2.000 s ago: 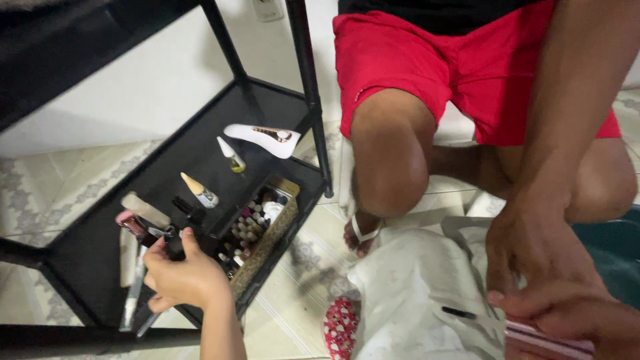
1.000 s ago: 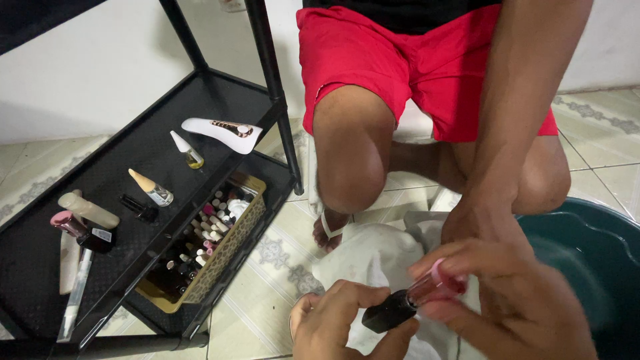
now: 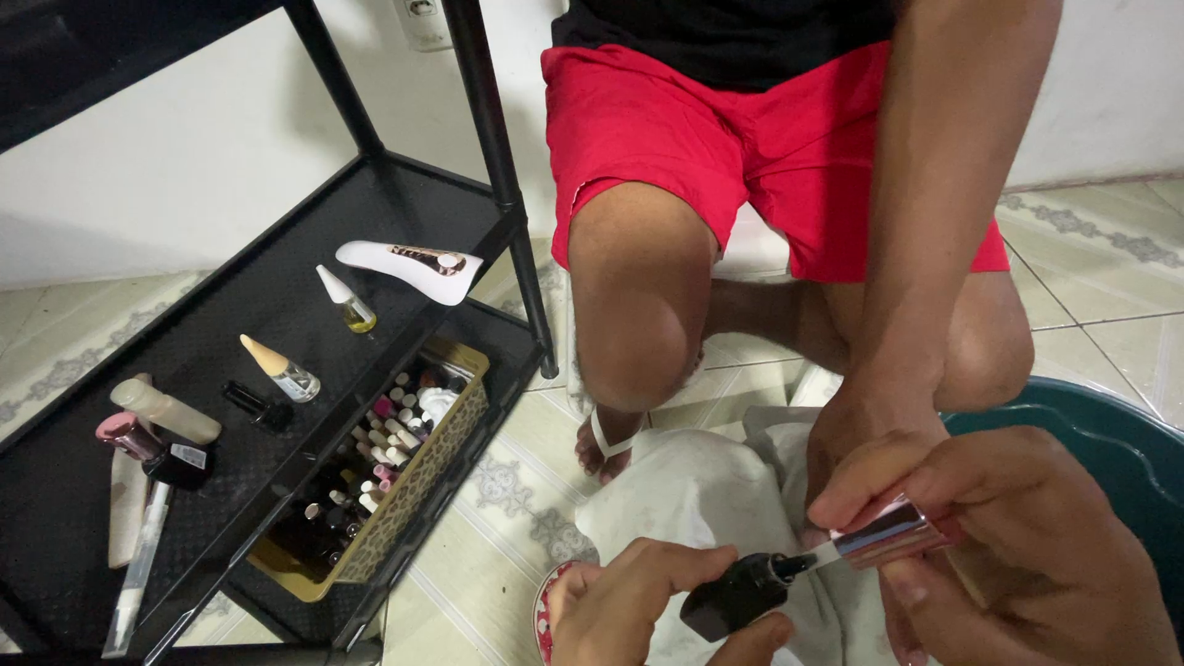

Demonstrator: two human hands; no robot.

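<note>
Between the fingertips of my left hand [image 3: 661, 601] is a black nail polish bottle [image 3: 735, 597], tilted with its neck to the right. My right hand [image 3: 1008, 536] grips a shiny pink cap [image 3: 893, 535]; its brush stem reaches to the bottle's neck, and whether the bristles are inside is hidden. Another person's hand [image 3: 856, 425] lies behind my right hand, over a white cloth [image 3: 689, 481]. On the black cart shelf to the left stand a pink-capped black bottle [image 3: 153, 449], a small black bottle [image 3: 256, 405], a beige-capped bottle [image 3: 280, 368] and a white-capped bottle [image 3: 347, 299].
A white handheld device [image 3: 412, 268] lies on the shelf of the black cart [image 3: 504, 139], near a nail file [image 3: 127, 509] and a clear pen-like tube [image 3: 139, 569]. Below, a leopard-print basket [image 3: 412, 481] holds many bottles. A green basin [image 3: 1054, 416] sits right of the seated person's knees.
My left hand has left the cart shelf and come to the black bottle beside my right hand. The pink cap, close against the bottle one second ago, is now drawn away, with its brush stem showing.
</note>
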